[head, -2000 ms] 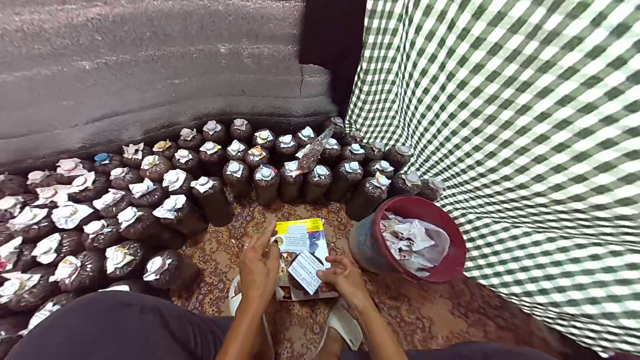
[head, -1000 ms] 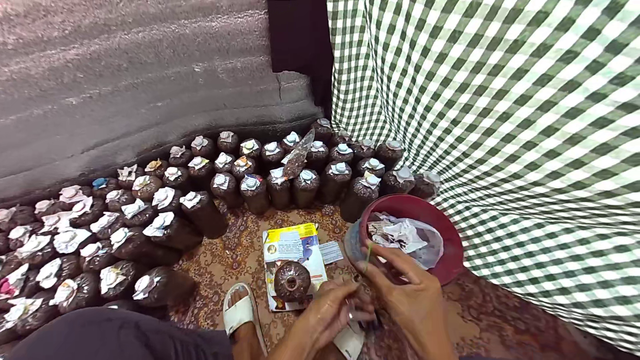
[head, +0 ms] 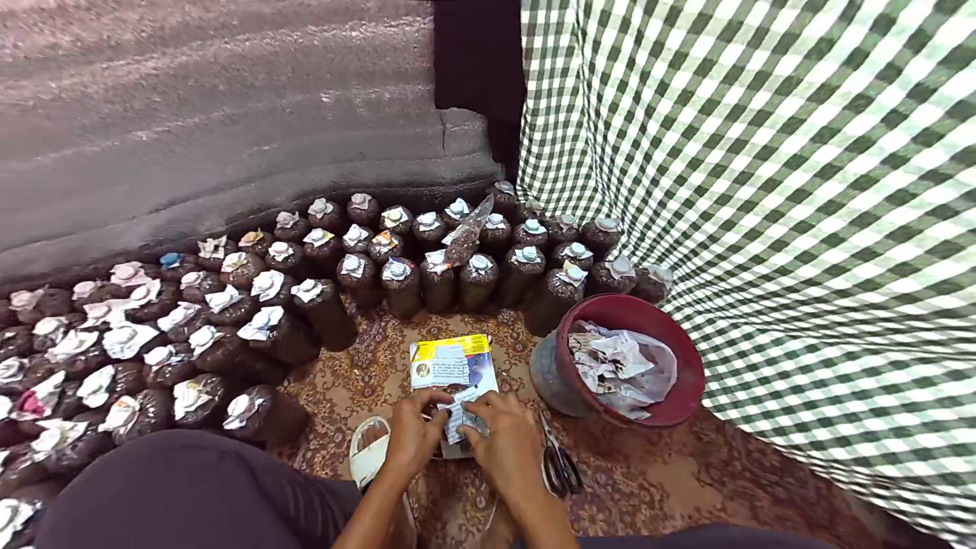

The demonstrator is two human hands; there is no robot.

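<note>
Between my feet, my left hand [head: 421,427] and my right hand [head: 499,423] pinch a piece of printed paper [head: 460,415] from both sides. The paper lies over the top of a dark filled plastic bag, which my hands mostly hide. Under it on the floor is a yellow and white printed sheet or box [head: 476,366], with another slip of printed paper [head: 448,366] on it. A pair of scissors with black handles [head: 562,467] lies on the patterned floor covering, right of my right hand.
A red-rimmed bucket [head: 690,366] holding crumpled paper and plastic stands to the right. Rows of dark filled bags [head: 328,316] with paper-covered tops stand left and ahead. A clear bag [head: 467,232] leans across some tops. A checkered cloth [head: 762,191] hangs at the right.
Both hands have come together over the bag and now hold paper on its top. One second ago they were further right, near the bucket, and the bag's top was uncovered.
</note>
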